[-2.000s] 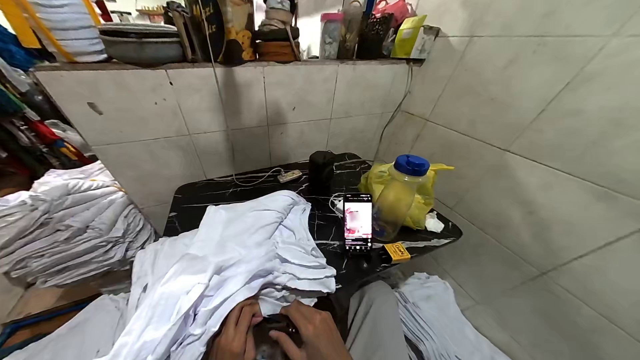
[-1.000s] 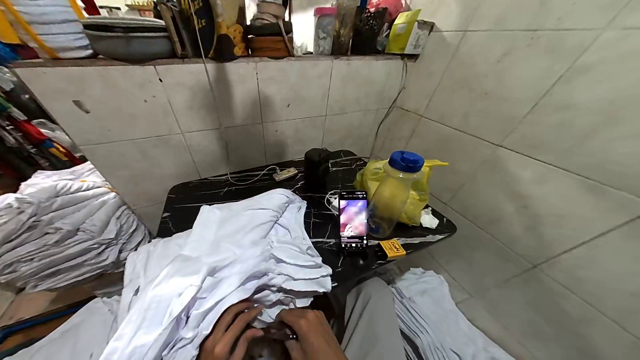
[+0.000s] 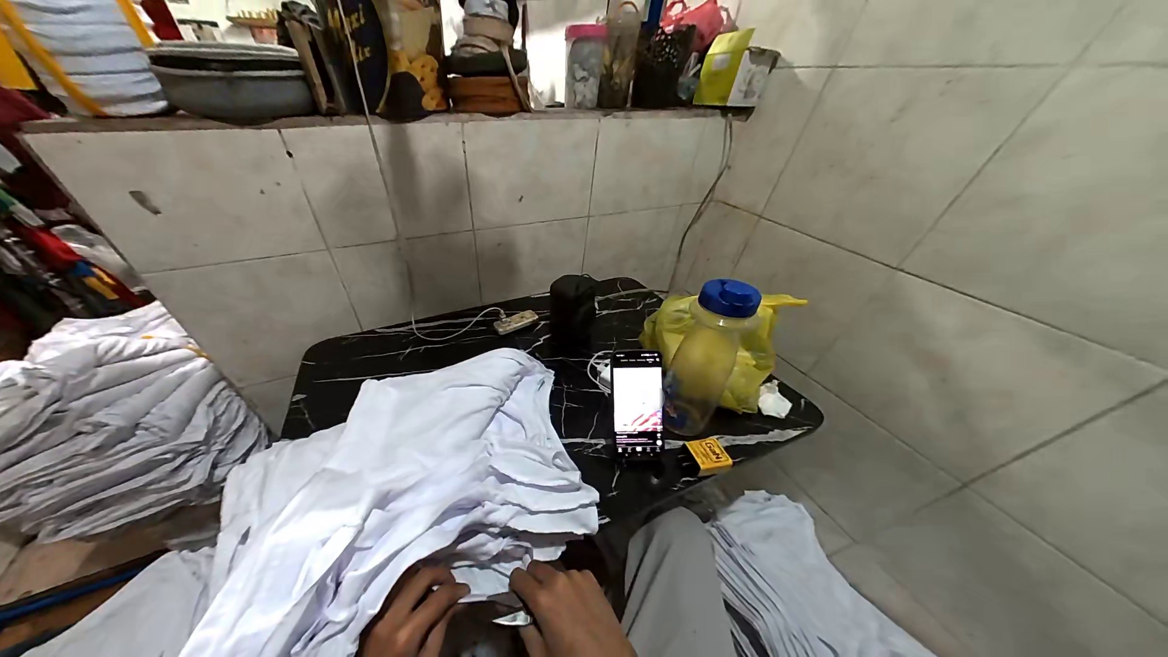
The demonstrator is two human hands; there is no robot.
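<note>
A heap of white cloth garments [image 3: 411,456] lies over the near left part of a black marble-patterned table [image 3: 347,370] and hangs down its front edge. At the bottom of the view, my left hand [image 3: 415,611] and my right hand [image 3: 566,607] each hold a part of the white cloth's lower edge, a small gap between them. Between the hands is a small pale, shiny piece [image 3: 513,619] that I cannot identify. What lies below the fingertips is dark and partly hidden.
A lit phone [image 3: 637,401] stands against a blue-lidded plastic jar [image 3: 707,365], with a yellow plastic bag [image 3: 753,356] behind. Nearby are a yellow-and-black box [image 3: 708,455], a black cylinder [image 3: 573,310] and a socket block [image 3: 516,321]. Folded white cloth is stacked left [image 3: 119,429] and lower right [image 3: 794,575].
My hands have moved a little apart from where they were close together over a dark area. The cloth edge between them now shows more. The phone's picture has changed.
</note>
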